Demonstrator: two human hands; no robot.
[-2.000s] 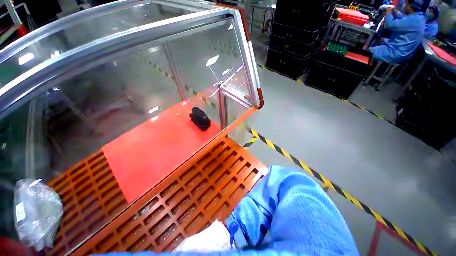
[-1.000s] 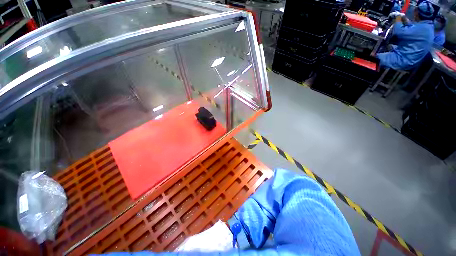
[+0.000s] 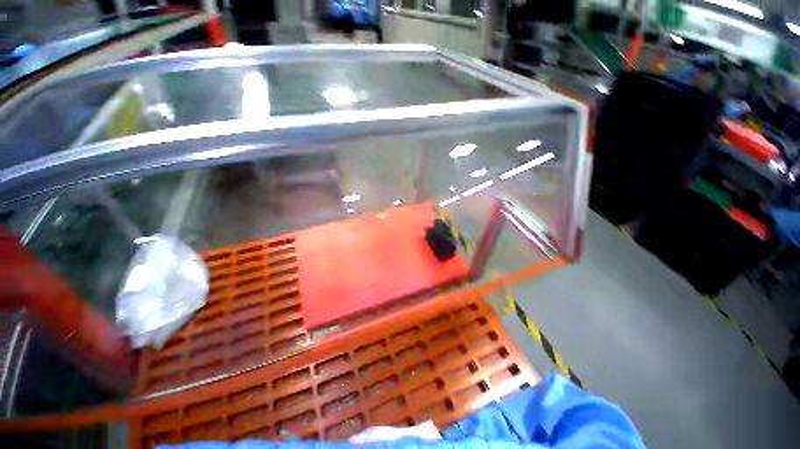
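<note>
The orange-red slotted tray (image 3: 386, 371) lies in front of me, its far part under a clear hood with a silver frame (image 3: 289, 131). A flat red mat (image 3: 368, 267) lies on it under the hood, with a small black object (image 3: 441, 238) at its right end. A crumpled clear plastic bag (image 3: 161, 289) lies at the tray's left. My right hand (image 3: 399, 432), in a white glove, shows only as a strip at the bottom edge; its fingers are hidden. My left hand is out of the picture.
Black crates (image 3: 653, 145) are stacked at the right, beyond the hood. Yellow-black tape (image 3: 544, 342) runs along the grey floor at the right. A blurred red post (image 3: 66, 307) stands at the far left. My blue sleeve (image 3: 561, 416) crosses the bottom right.
The view has swung up and to the left, so the hood, mat and bag appear further right. My gloved right hand has sunk mostly below the bottom edge.
</note>
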